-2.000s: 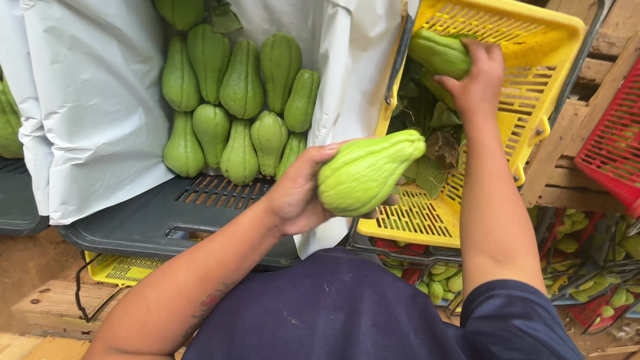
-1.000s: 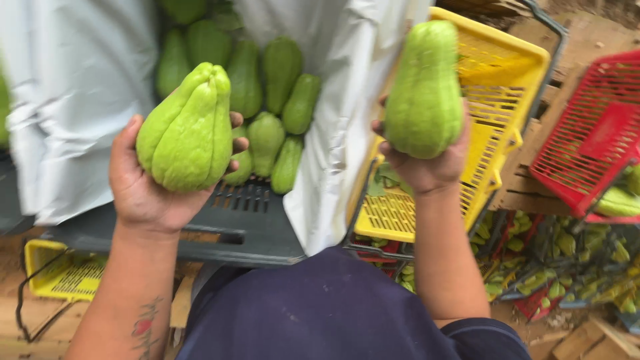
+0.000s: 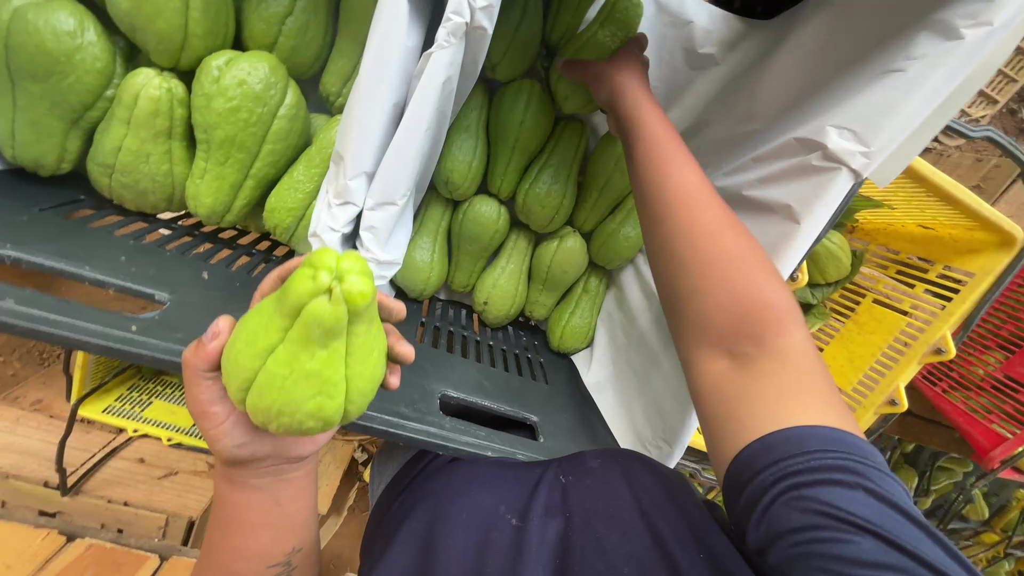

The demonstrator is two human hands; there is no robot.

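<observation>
My left hand [image 3: 280, 368] holds a large light-green chayote [image 3: 308, 344] in its palm, in front of a dark plastic crate [image 3: 384, 408]. My right hand [image 3: 616, 72] reaches to the far part of the crate's right section and grips another chayote [image 3: 604, 32] above the ones lying there. Several smaller, darker chayotes [image 3: 520, 136] lie in rows in that section, between sheets of white liner [image 3: 736, 96]. Larger chayotes [image 3: 244, 136] fill the crate at the left.
At the right stand a yellow basket [image 3: 920, 280] holding a chayote and leaves, and a red basket [image 3: 984, 376]. Another yellow basket [image 3: 144, 400] sits lower left beside wooden pallets [image 3: 120, 472]. More produce [image 3: 944, 488] shows at the lower right.
My right hand has moved from the yellow basket, with a chayote, to the far part of the lined crate. My left hand still holds its chayote. The view has shifted left.
</observation>
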